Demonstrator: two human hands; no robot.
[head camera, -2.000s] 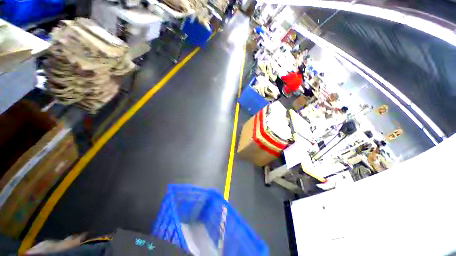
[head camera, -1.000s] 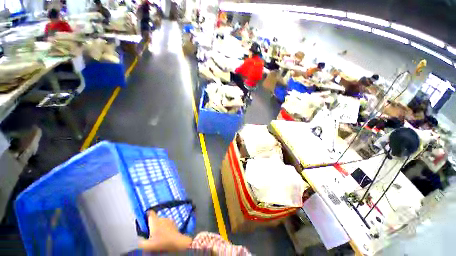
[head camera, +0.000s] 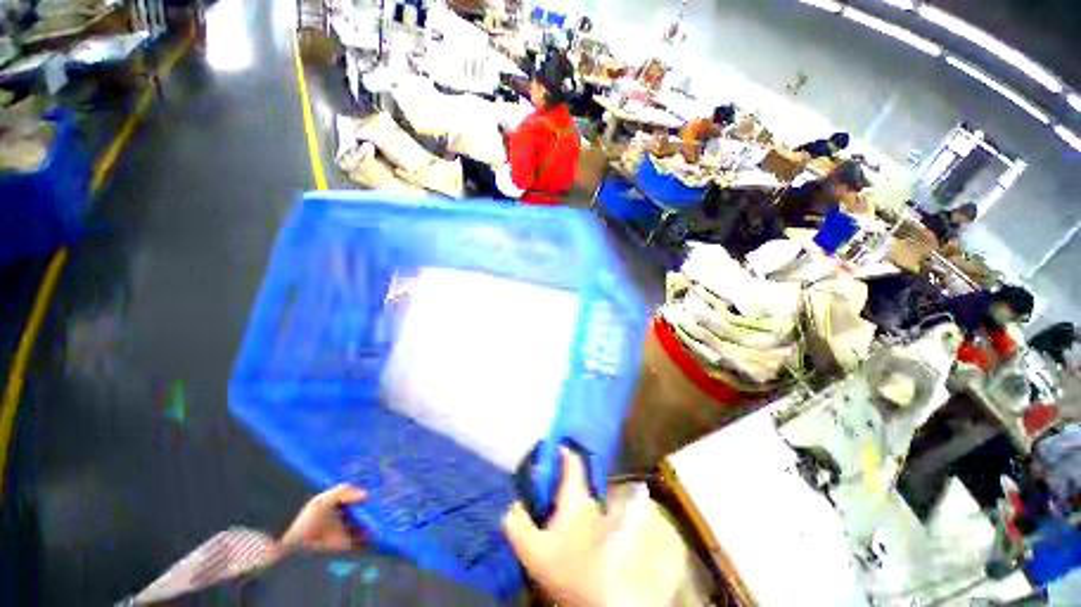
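Note:
A blue plastic crate (head camera: 285, 344) is tilted in front of me with its open top towards me. A white sheet (head camera: 486, 356) lies inside it; the rest of the crate's inside looks bare. My left hand (head camera: 322, 519) grips the crate's lower left rim. My right hand (head camera: 569, 534) is at the near right side, with its fingers around the rim by a black strap or handle (head camera: 543, 480). The crate is held off the floor and is slightly blurred.
A carton with red tape (head camera: 699, 368) holding beige panels stands to the right, behind a white sewing table (head camera: 771, 510). A person in red (head camera: 545, 152) sits farther ahead. Another blue crate (head camera: 42, 196) is at the far left. A dark aisle with yellow lines runs on the left.
The crate has come up and to the right, in front of the carton. My left hand has come into view on its rim. The view has turned to the right.

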